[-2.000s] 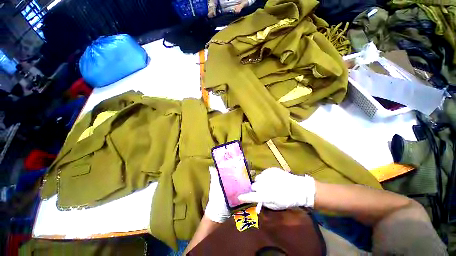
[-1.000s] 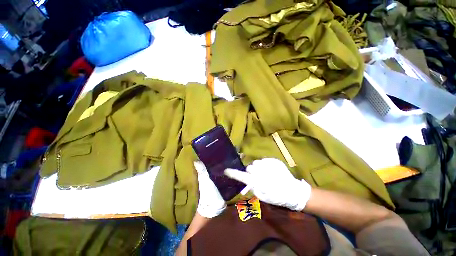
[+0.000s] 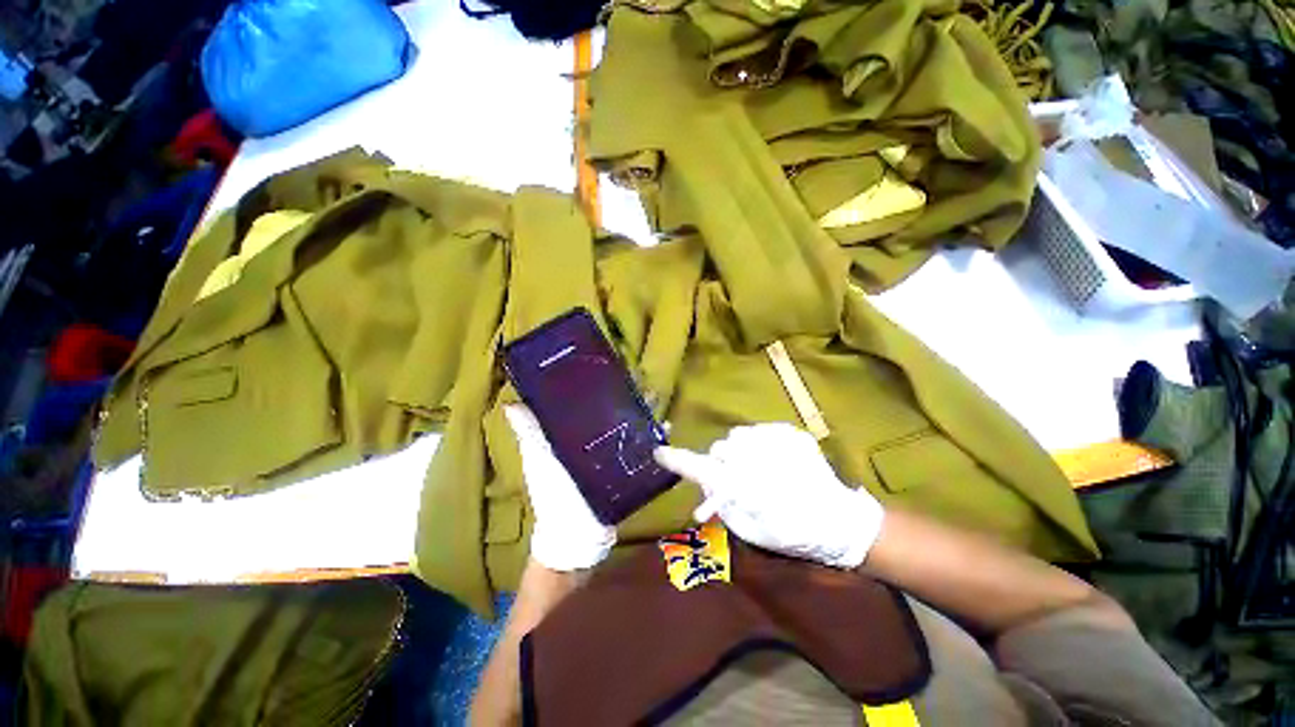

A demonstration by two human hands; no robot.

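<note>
A smartphone (image 3: 589, 412) with a dark screen and a faint light line pattern is held upright-tilted in front of me. My left hand (image 3: 561, 497), in a white glove, holds it from its left and lower side; most of the fingers are hidden behind it. My right hand (image 3: 788, 494), also white-gloved, has its index finger pointing at the lower right of the screen, the other fingers curled. Under them, an olive coat (image 3: 469, 305) lies spread across the table. A narrow beige strip (image 3: 798, 389) lies flat on the cloth, beyond my right hand.
Heaped olive garments (image 3: 909, 128) lie at the far side. A white perforated basket (image 3: 1086, 256) with papers is at the right, by dark green jackets (image 3: 1193, 426). A blue bag (image 3: 306, 64) is at the far left. The white table (image 3: 497, 135) has orange edging.
The phone screen went from bright pink to dark and now shows a light line pattern. The phone tilted and moved left and up in the picture. My right index finger moved to its right edge.
</note>
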